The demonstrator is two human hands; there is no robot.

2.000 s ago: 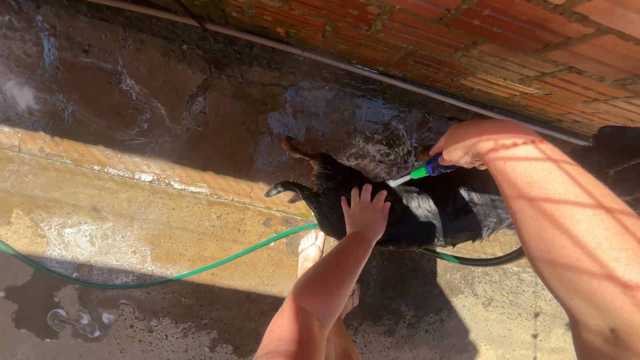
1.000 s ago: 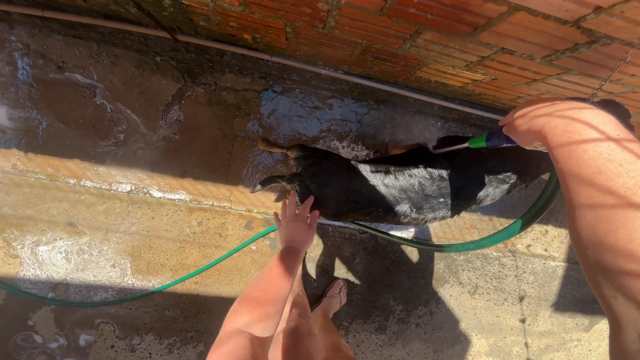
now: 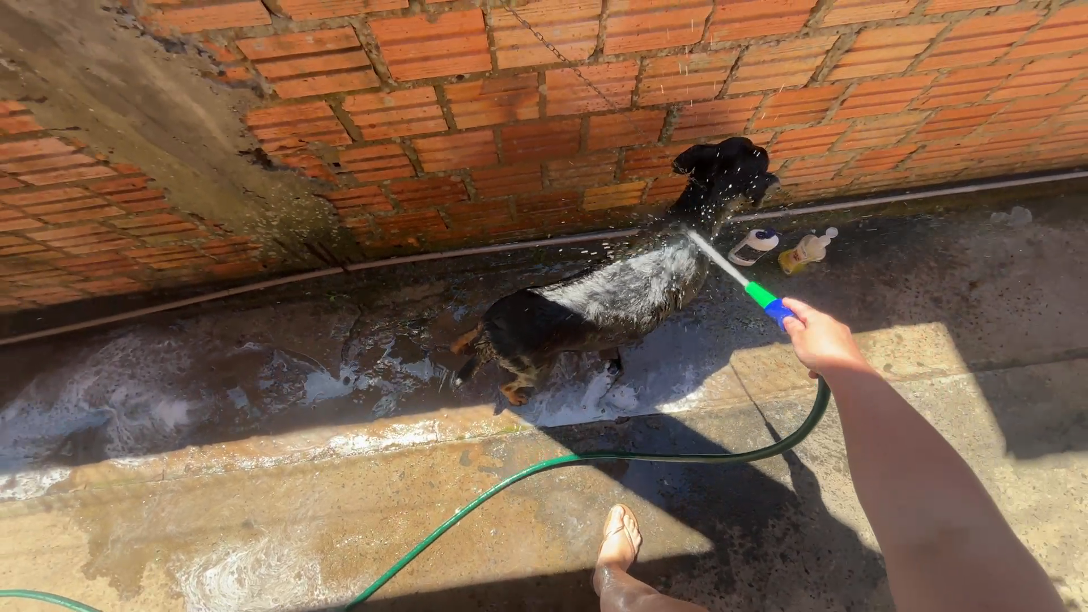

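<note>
My right hand (image 3: 820, 336) is closed around the blue and green hose nozzle (image 3: 769, 304), right of the middle. A jet of water (image 3: 718, 257) leaves its tip and strikes the shoulders and neck of a wet black dog with tan paws (image 3: 620, 293), throwing up drops. The dog stands side-on near the brick wall, head at the right and turned toward the wall side. From the nozzle a green garden hose (image 3: 544, 466) curves down and runs off at the lower left. My left hand is out of view.
Behind the dog rises a brick wall (image 3: 476, 93) with a thin pipe (image 3: 510, 244) along its foot and a hanging chain (image 3: 561, 55). A white bottle (image 3: 754, 246) and a yellowish bottle (image 3: 803, 252) lie by the dog. My foot in a flip-flop (image 3: 620, 535) rests on the concrete floor (image 3: 297, 501).
My left hand, earlier at the dog's hindquarters, has left the view. The jet now hits the dog's shoulders and neck. The view has swung up, showing more wall, the dog's head and the bottles.
</note>
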